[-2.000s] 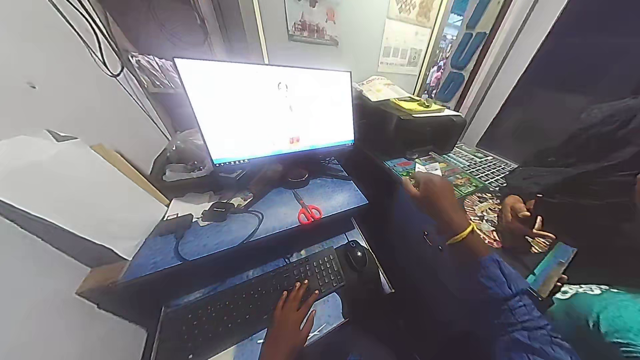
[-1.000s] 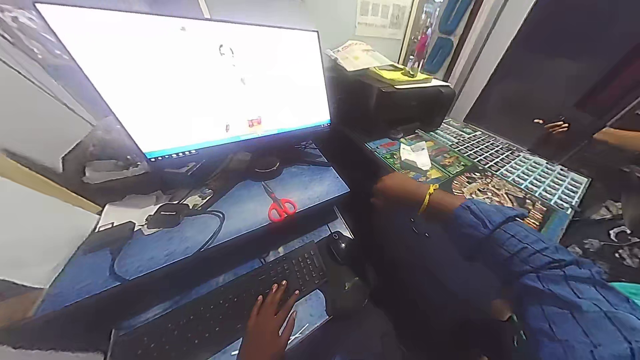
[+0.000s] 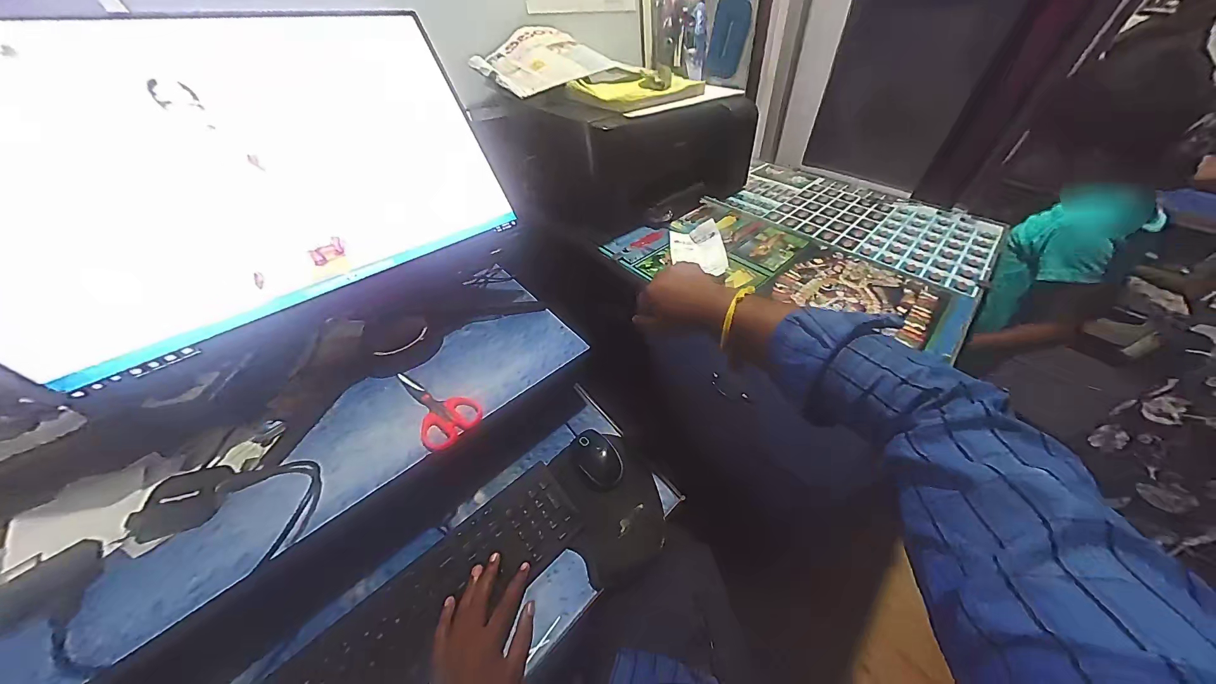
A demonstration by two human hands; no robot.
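Observation:
My left hand (image 3: pixel 484 622) rests palm down on the front part of a black keyboard (image 3: pixel 418 594), fingers spread and holding nothing. A black computer mouse (image 3: pixel 598 460) sits on a dark mouse pad (image 3: pixel 622 527) to the right of the keys. My right hand (image 3: pixel 682 302), with a yellow band at the wrist, is stretched out to the edge of a counter with printed pictures (image 3: pixel 845 285). Its fingers are curled and partly hidden, so whether it holds anything is unclear. A small white paper (image 3: pixel 699 249) is just beyond it. Red-handled scissors (image 3: pixel 439 410) lie on the blue desk shelf.
A lit monitor (image 3: pixel 237 180) stands on the shelf, near a black adapter with a cable (image 3: pixel 180 502). Behind the counter's left end is a black printer (image 3: pixel 646 152) with a yellow pad (image 3: pixel 636 90) and papers on top. A person in a teal top (image 3: pixel 1073 242) is at the right.
The view has swung and come nearer the desk. Two seconds ago my right hand was raised over the counter by the white paper; it is now lower, at the counter's edge.

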